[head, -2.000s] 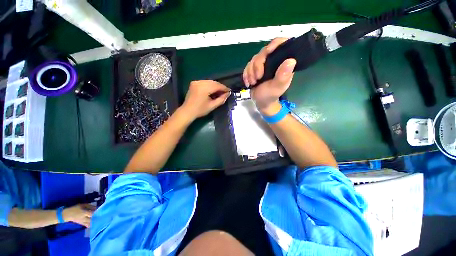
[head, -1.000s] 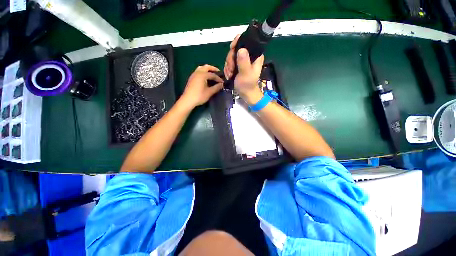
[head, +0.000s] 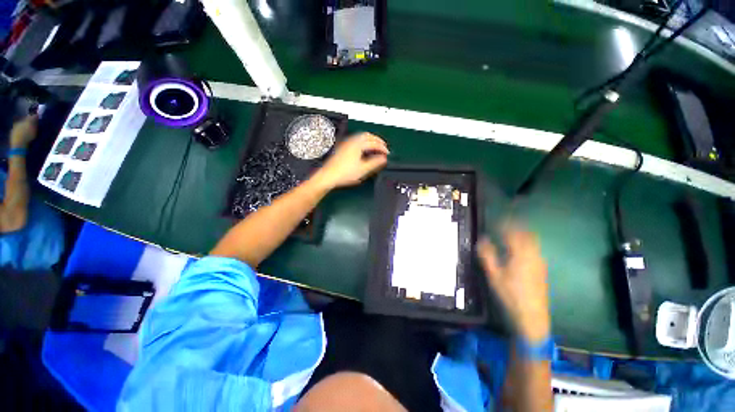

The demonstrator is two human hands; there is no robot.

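The opened tablet unit [head: 427,249] lies in its black fixture [head: 380,282], its circuit-board end away from me and its white battery area facing up. My left hand [head: 359,159] is above the bench between the parts tray and the fixture's far left corner, fingers curled; whether it holds something small cannot be told. My right hand [head: 516,265] is motion-blurred at the fixture's right side, fingers apart and empty. The electric screwdriver [head: 568,145] hangs tilted on its cable beyond my right hand, out of my grasp.
The black parts tray [head: 278,121] holds a screw dish [head: 311,137] and dark small parts [head: 264,179]. A purple-ringed device [head: 175,102] and blister tray [head: 89,137] are left. A controller [head: 637,294] is right. Another unit [head: 353,34] lies beyond the white rail [head: 451,125].
My right hand has let go of the screwdriver and moved back to the fixture's right side. My left hand has left the unit's board end. The camera view has shifted and turned.
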